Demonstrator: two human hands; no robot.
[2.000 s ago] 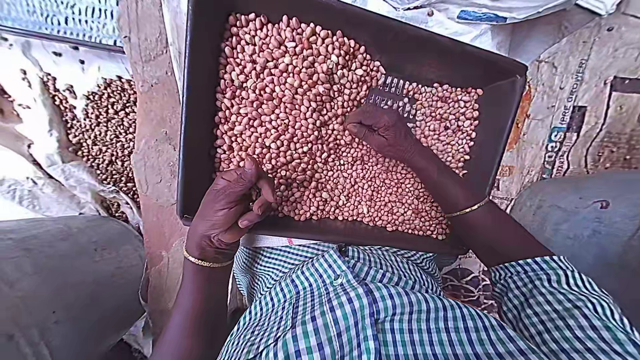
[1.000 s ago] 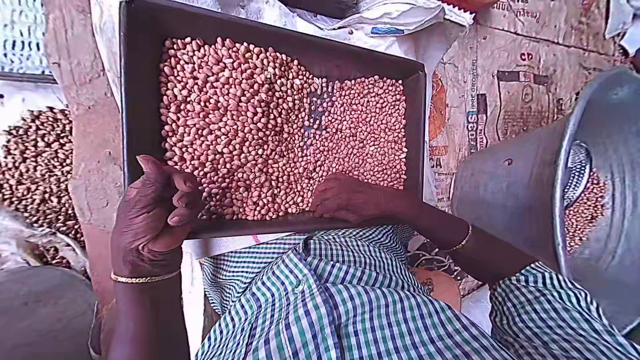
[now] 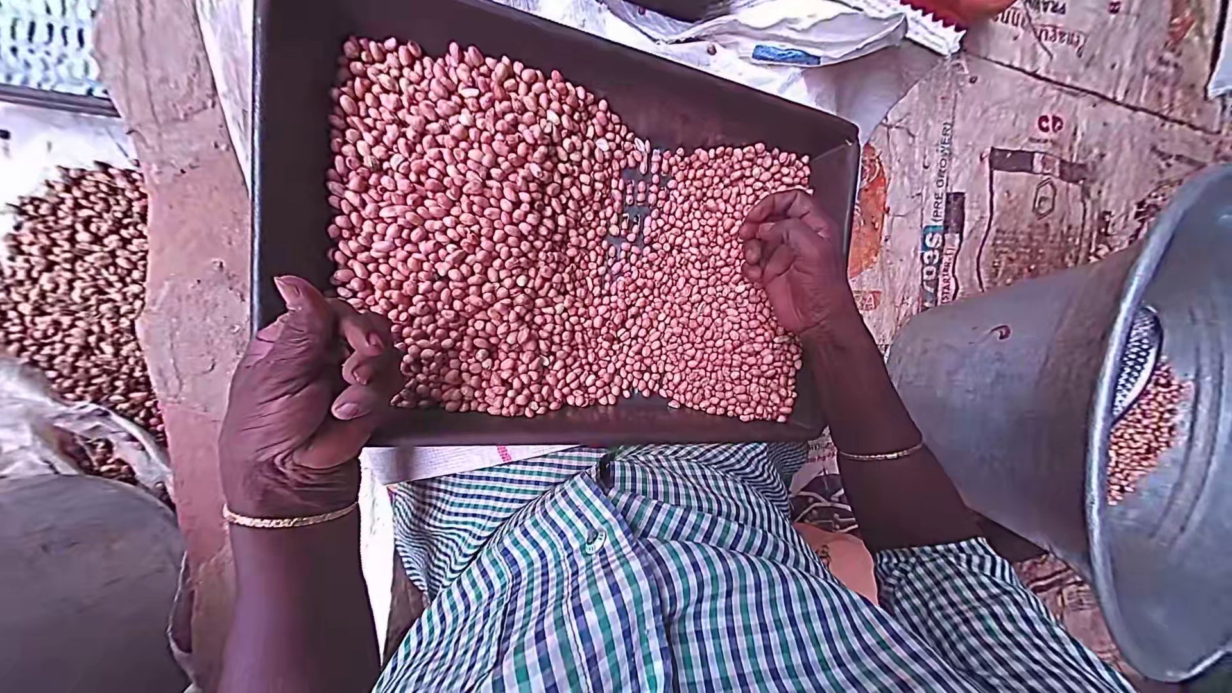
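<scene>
A dark rectangular tray (image 3: 731, 96) lies across my lap, filled with shelled peanuts. Larger pink kernels (image 3: 462, 212) cover its left part, and smaller kernels (image 3: 712, 298) cover the right, with bits of dark tray floor showing between them. My left hand (image 3: 313, 385) is at the tray's lower left corner, fingers curled over the near rim; its hold on the rim is partly hidden. My right hand (image 3: 794, 255) is above the small kernels near the right wall, its thumb and fingertips bent together; whether a kernel is between them cannot be told.
A metal pot (image 3: 1020, 375) lies tilted at the right, with kernels and a perforated metal piece (image 3: 1138, 361) inside. Brown nuts or pods (image 3: 82, 289) are heaped at the left, above a rounded grey container (image 3: 87, 577). White plastic sacking (image 3: 828, 77) and printed sheeting (image 3: 1088, 106) lie beyond the tray.
My right hand has moved from the middle of the tray to its near edge, then to the right side. My left hand stays at the lower left corner. The view has shifted, showing the pot.
</scene>
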